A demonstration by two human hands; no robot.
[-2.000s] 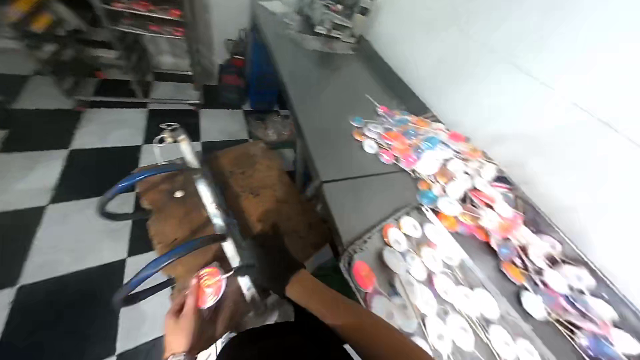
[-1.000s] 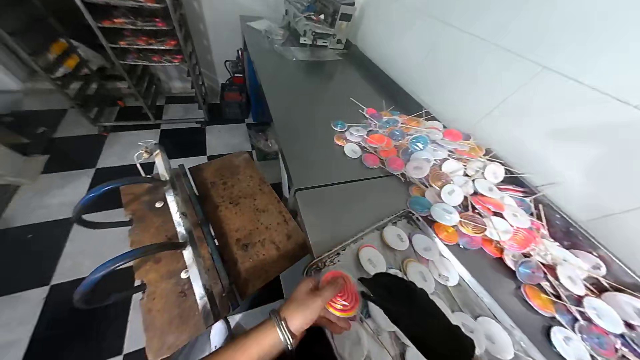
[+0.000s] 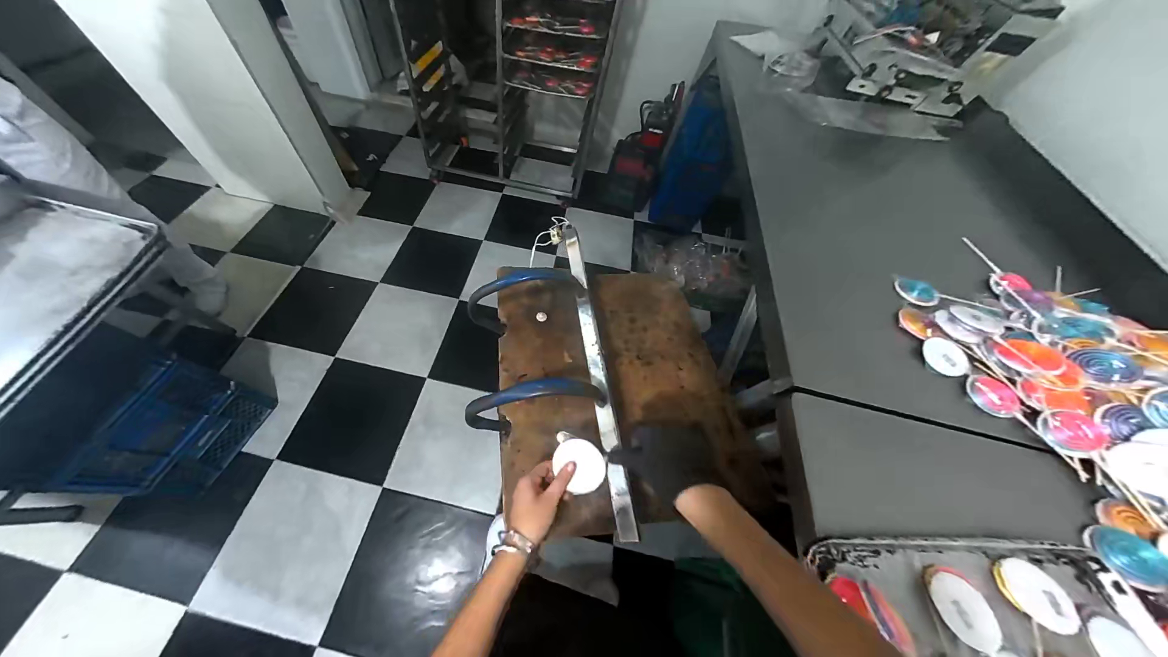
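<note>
Between the thumb and fingers of my left hand is a round lollipop with its white back facing up. My right hand, in a black glove, is just right of the lollipop, its fingertips near the disc's edge at the metal bar; whether it grips the stick cannot be told. Below both hands, a worn brown board carries the long metal bar and two curved blue handles. A metal tray of lollipops stands at the lower right.
Many wrapped lollipops lie heaped on the grey counter at right, with a machine at its far end. A wheeled rack stands ahead. At left are a blue crate, a tray table and a person in white.
Both hands have moved from over the lollipop tray to the board with the metal bar. The disc in my left hand showed red and yellow before; a white side shows now. The view has swung left.
</note>
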